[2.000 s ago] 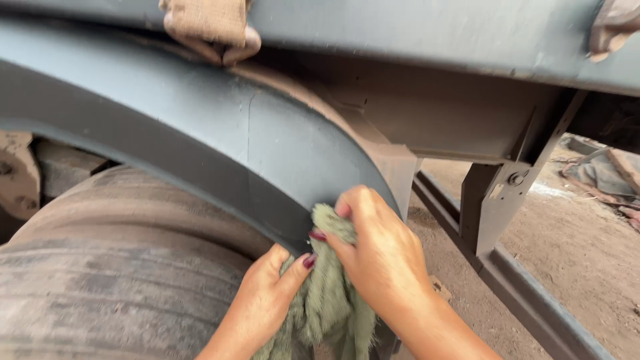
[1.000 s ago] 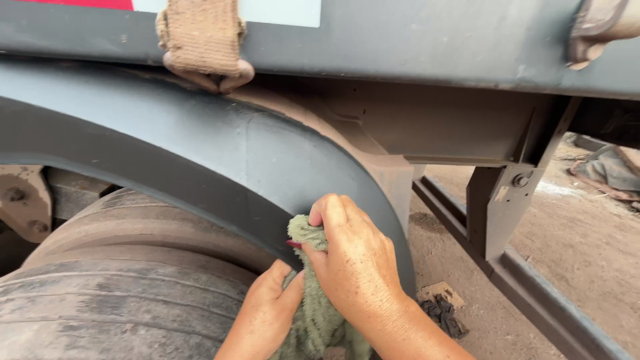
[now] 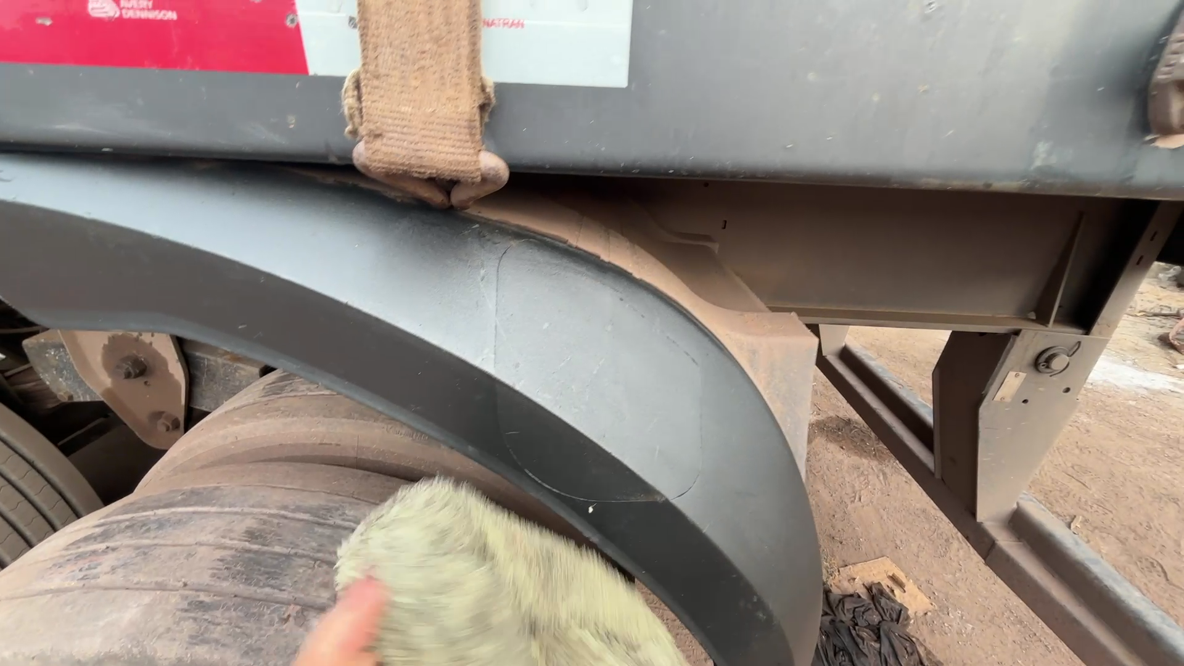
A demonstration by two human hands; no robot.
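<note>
A pale green fluffy cloth (image 3: 499, 583), blurred by motion, hangs in front of the tyre (image 3: 203, 546) and below the lower edge of the dark grey plastic mudguard (image 3: 601, 370). One hand (image 3: 347, 629), probably my left hand, shows only in part at the bottom edge, its fingertip against the cloth's left side. How far its fingers close on the cloth cannot be told. My right hand is not seen; the cloth or the frame's edge hides it. A thin curved line and light scratches mark the mudguard's surface.
Above the mudguard, a dusty webbing strap (image 3: 421, 92) hooks under the grey side rail (image 3: 786, 92). A steel bracket (image 3: 1017, 416) and a long bar (image 3: 1091, 573) stand at the right. Black crumpled material (image 3: 860, 629) and a flat brown piece (image 3: 883, 583) lie on the dirt ground.
Both hands were at the mudguard's lower edge with the cloth; the cloth is now lower and to the left, away from that surface. The right hand has gone from sight.
</note>
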